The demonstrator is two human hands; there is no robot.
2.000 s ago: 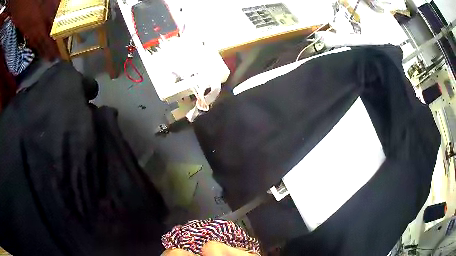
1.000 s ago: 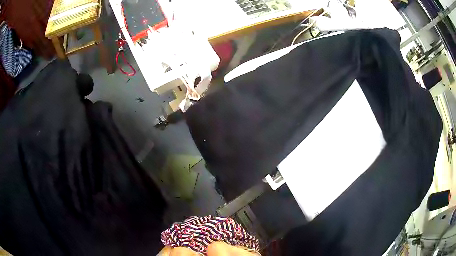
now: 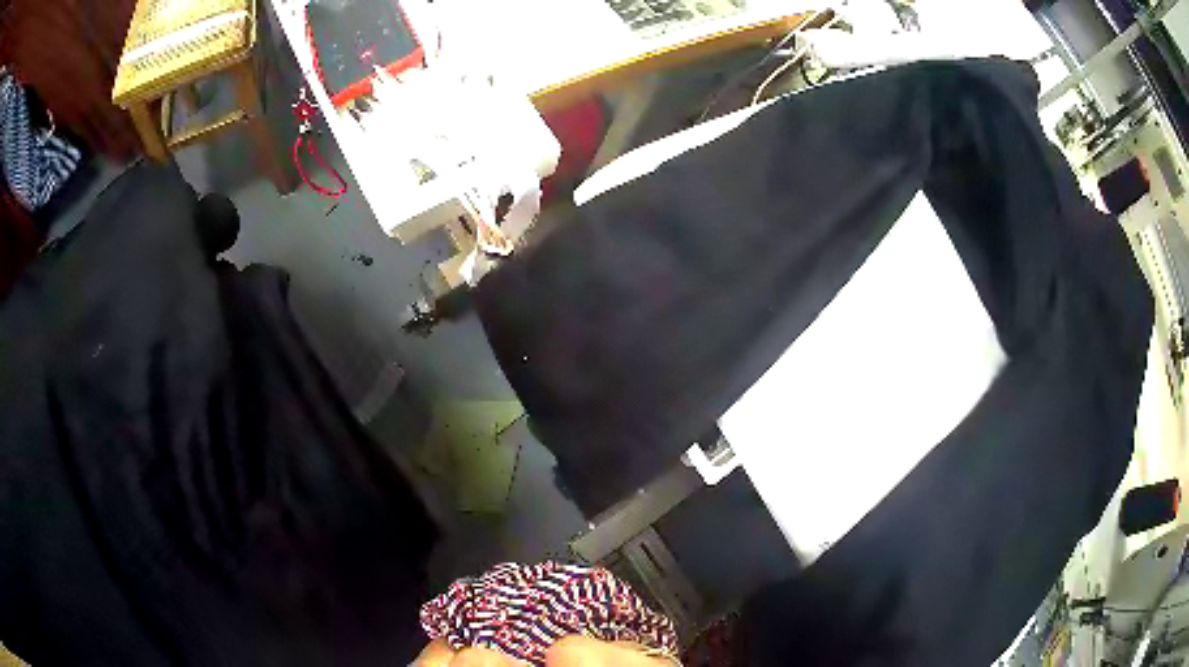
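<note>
A large black cloth [image 3: 678, 280] lies draped over the machine table at the centre and right, and a bare white surface [image 3: 867, 378] shows between its parts. Another black heap of cloth [image 3: 131, 430] hangs at the left. At the bottom edge is a patterned red, white and dark cloth [image 3: 548, 606], perhaps a sleeve cover. Small bare skin patches show below it, cut off by the edge. They may be parts of my left hand [image 3: 463, 655] and my right hand [image 3: 593, 652], but which is which is unclear. No fingers or grip can be made out.
A wooden stool [image 3: 189, 52] stands at the upper left. A white table [image 3: 391, 170] at the top carries a red-edged dark tray [image 3: 359, 46]. A red loop [image 3: 313, 163] hangs at its side. Greenish pieces [image 3: 476, 456] lie on the grey floor. Machine parts line the right edge.
The view has shifted, so the white table, stool and black cloth sit slightly higher and further left in the picture. The cloths keep their shape. The skin patches barely change.
</note>
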